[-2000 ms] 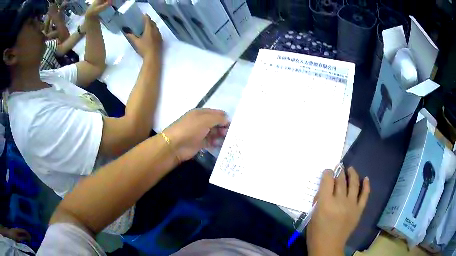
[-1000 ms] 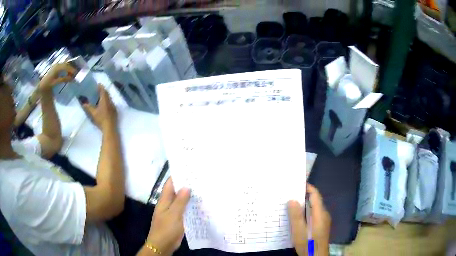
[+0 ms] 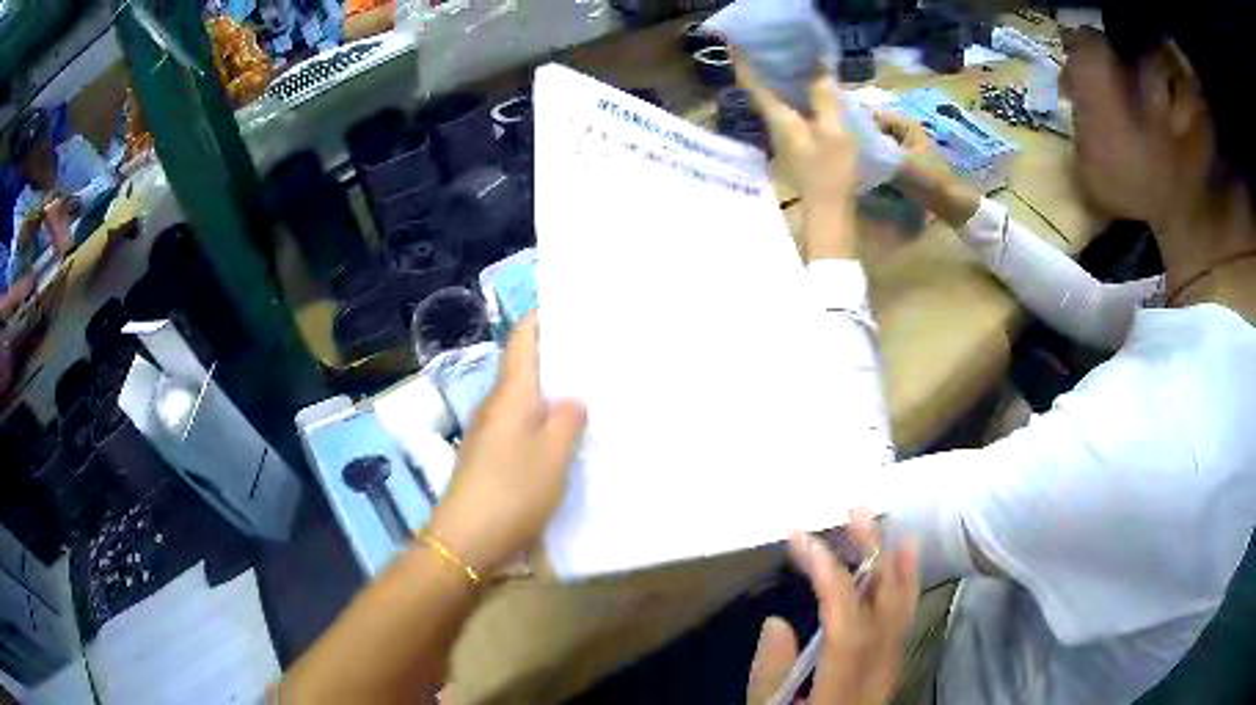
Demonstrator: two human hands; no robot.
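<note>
The white sign-in sheet [image 3: 689,344] is held up in the middle of the view, tilted, with a printed heading along its top. My left hand [image 3: 517,461] grips its left edge, thumb on the front. My right hand [image 3: 847,620] is just below the sheet's lower right corner and holds a slim ballpoint pen [image 3: 803,667]. The right fingertips are close to the sheet's bottom edge; I cannot tell if they touch it. The right hand is cut off by the lower edge.
An open retail box [image 3: 214,441] stands on the dark bench at left. More boxes with fan pictures [image 3: 361,482] lie behind my left hand. Black housings [image 3: 393,172] are stacked beyond. A person in white [image 3: 1129,455] sits close at right, handling a pale bag. A green post [image 3: 227,207] stands at left.
The view has swung right. The sheet has tilted and is now beside the person at right. My right hand has come off the sheet's side to below its lower right corner, still with the pen.
</note>
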